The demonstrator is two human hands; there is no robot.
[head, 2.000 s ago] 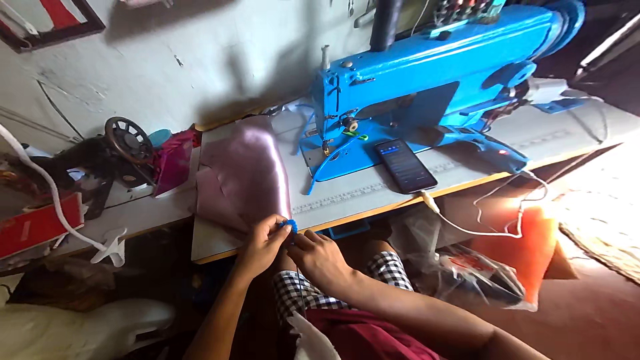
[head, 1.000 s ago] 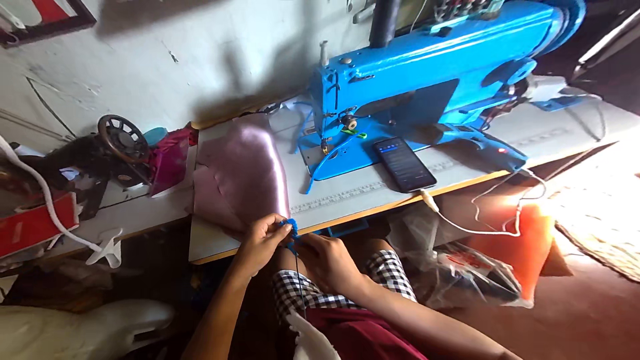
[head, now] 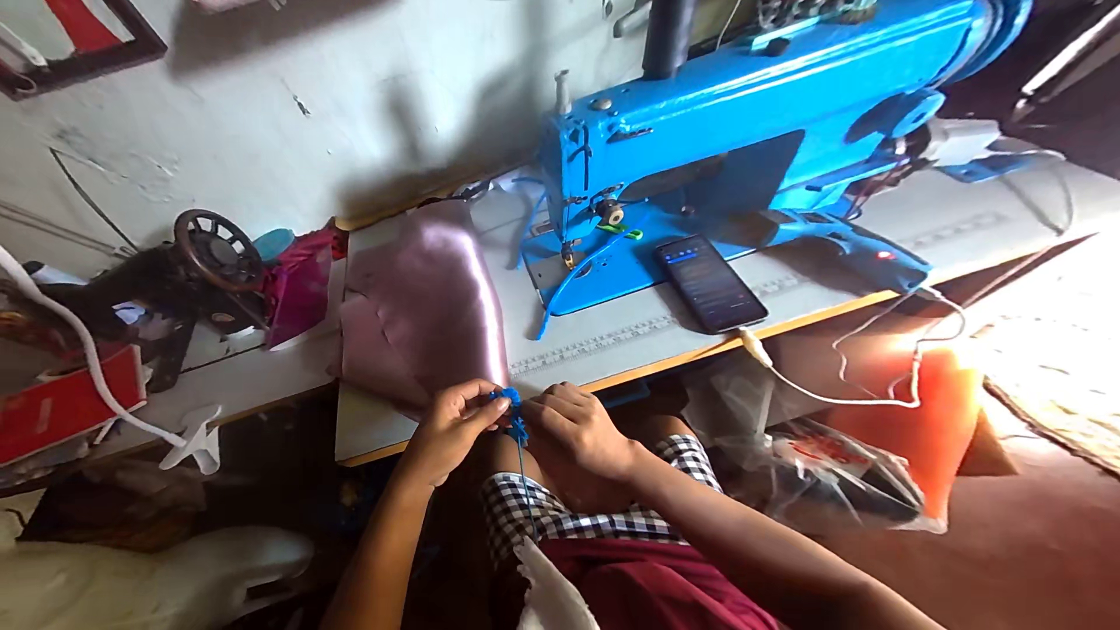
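A small piece of blue yarn work (head: pixel 511 404) is pinched between the thumb and fingers of my left hand (head: pixel 457 426), just off the table's front edge. A blue strand hangs from it over my lap. My right hand (head: pixel 577 429) is close beside the piece on its right, fingers curled; whether it grips the yarn or a tool is hidden. Shiny pink satin cloth (head: pixel 437 315) lies on the table behind my hands. Another blue cord (head: pixel 569 284) rests on the bed of the blue sewing machine (head: pixel 700 114), near its needle.
A phone (head: pixel 710 284) with a white cable lies at the table's front, beside a blue corded device (head: pixel 862 249). A black sewing machine with a handwheel (head: pixel 219 249) stands at left near a red book (head: pixel 70 402). Plastic bags (head: pixel 840 472) are below, right of my legs.
My right hand has drawn a little away from my left and shifted right. My left hand keeps its hold on the blue yarn work.
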